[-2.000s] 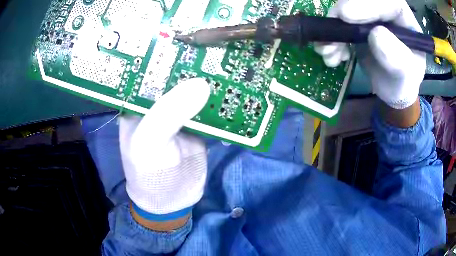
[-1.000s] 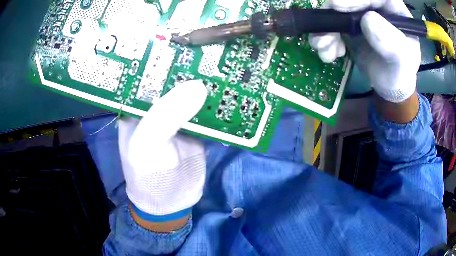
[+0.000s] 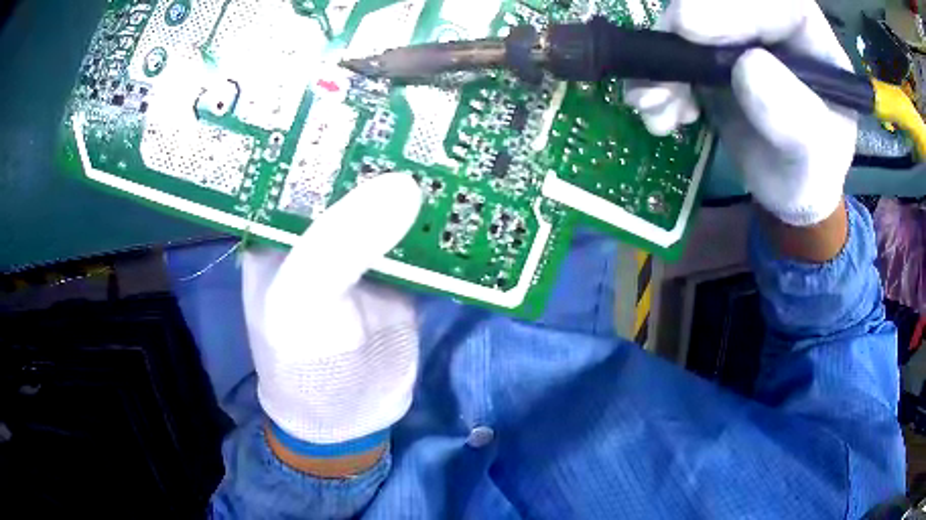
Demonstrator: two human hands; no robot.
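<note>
A large green printed circuit board point(image 3: 437, 266) lies tilted in front of me, solder side up, its top cut off by the picture edge. My left hand point(image 3: 340, 315), in a white glove with a blue band, grips its near edge, thumb on top, fingers hidden beneath. My right hand point(image 3: 777, 122), also gloved, holds a soldering iron point(image 3: 609, 53) like a pen. The iron's tip is at the board just above a small red mark point(image 3: 328, 86); glare hides whether it touches. A thin solder wire point(image 3: 215, 264) sticks out by the left hand.
A dark green bench mat point(image 3: 112, 218) is under the board's far side. Black trays point(image 3: 102, 406) stand at the lower left, another black tray point(image 3: 723, 320) at the right. Dark tools point(image 3: 881, 51) lie at the upper right. Yellow-black tape point(image 3: 643, 295) marks the floor.
The iron's tip has moved slightly up and left, from beside the red mark to above it. The board's near right corner has dropped slightly. My left hand keeps its grip.
</note>
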